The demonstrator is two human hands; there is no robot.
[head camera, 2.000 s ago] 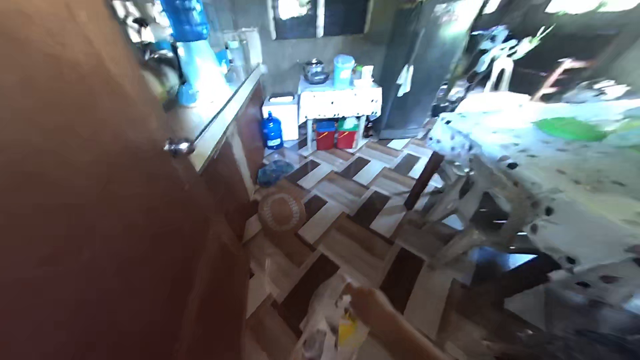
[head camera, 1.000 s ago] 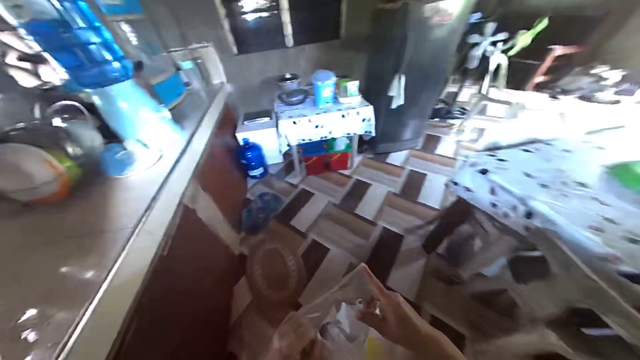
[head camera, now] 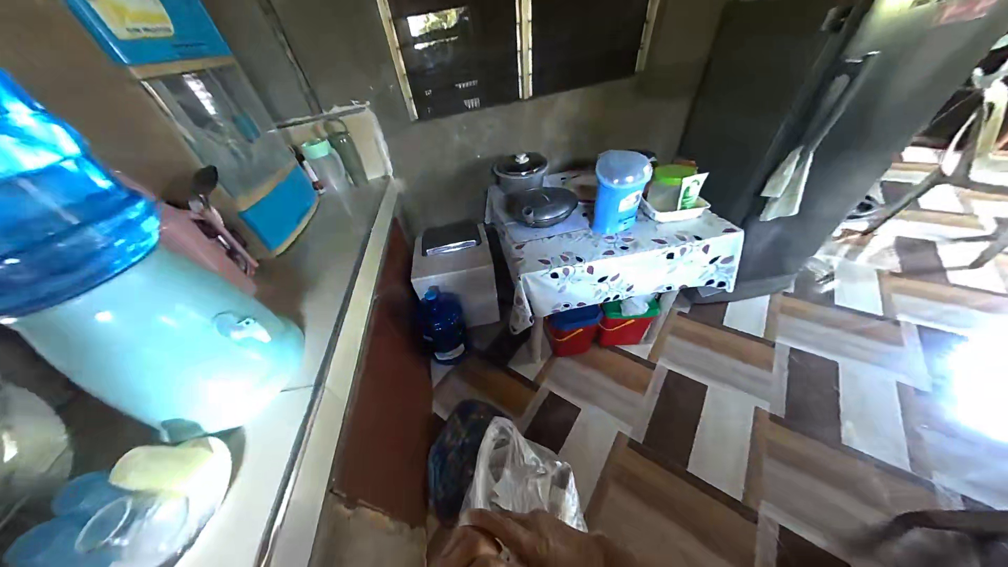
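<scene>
A clear plastic bag (head camera: pixel 524 476) stands up from my hands at the bottom centre of the head view. My right hand (head camera: pixel 555 539) is closed around its lower part. Close against it on the left are the fingers of my left hand (head camera: pixel 466 545), also on the bag; the two hands overlap and the frame edge cuts them off. What the bag holds cannot be made out. Just behind the bag, a dark patterned round object (head camera: pixel 465 449) lies on the floor beside the cabinet.
At left, a tiled counter (head camera: pixel 335 331) bears a water dispenser (head camera: pixel 181 339) and cups. Ahead are a small cloth-covered table (head camera: pixel 622 264) with pots, red buckets (head camera: pixel 572 335) under it, a blue water jug (head camera: pixel 442 327), a white bin (head camera: pixel 457 276) and a dark refrigerator (head camera: pixel 756 157).
The view has moved forward, nearer the small table and counter, and the large table at right has left it. My left hand, not visible two seconds ago, is now at the bag beside my right.
</scene>
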